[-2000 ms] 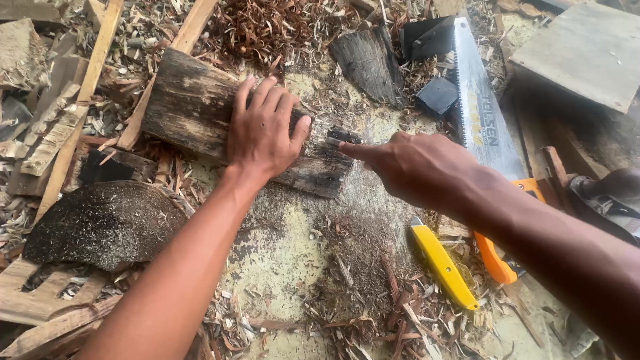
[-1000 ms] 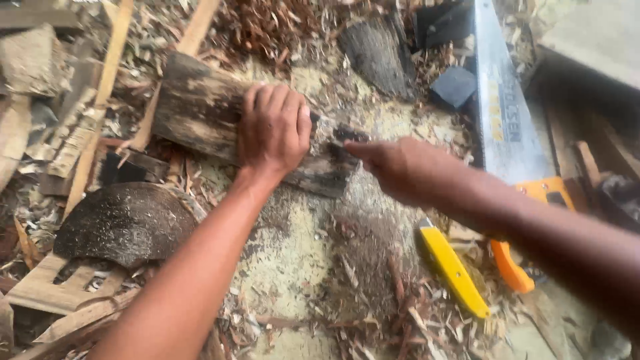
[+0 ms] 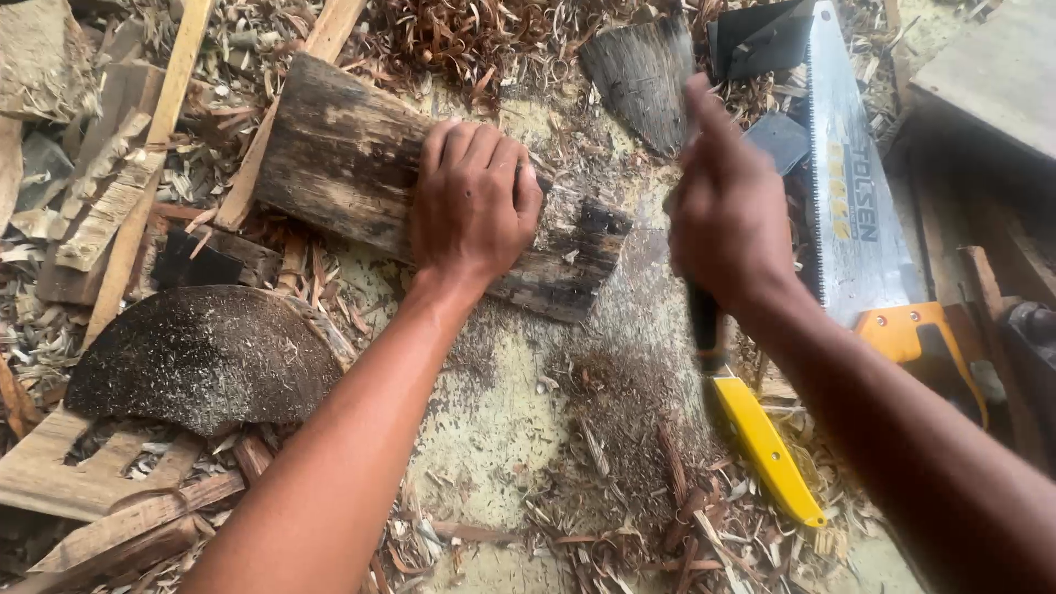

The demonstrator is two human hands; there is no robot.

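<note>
A weathered wooden board [image 3: 338,148] lies at an angle on the work surface, with a dark, rough notch near its right end. My left hand [image 3: 478,198] presses down on its middle, fingers curled against the wood. To the right of the board, my right hand [image 3: 730,206] is raised and blurred. It grips a dark-handled tool [image 3: 705,318]; the handle's end shows below the fist, and motion blur keeps the tool's working end unclear. A yellow utility knife [image 3: 767,454] lies below that hand. Beside the right forearm rests a Tolsen handsaw [image 3: 854,181] with an orange handle.
A dark half-round wood piece [image 3: 206,359] dusted with sawdust lies at left, near long wooden strips [image 3: 157,157]. A grey wood offcut [image 3: 643,82] and a dark sheet [image 3: 759,37] are at the top. Shavings [image 3: 462,37] are scattered about. A pale board [image 3: 998,74] sits at upper right.
My right hand has moved up and away from the board's right end, carrying the dark tool. The fingers of my left hand, spread over the board earlier, are now curled.
</note>
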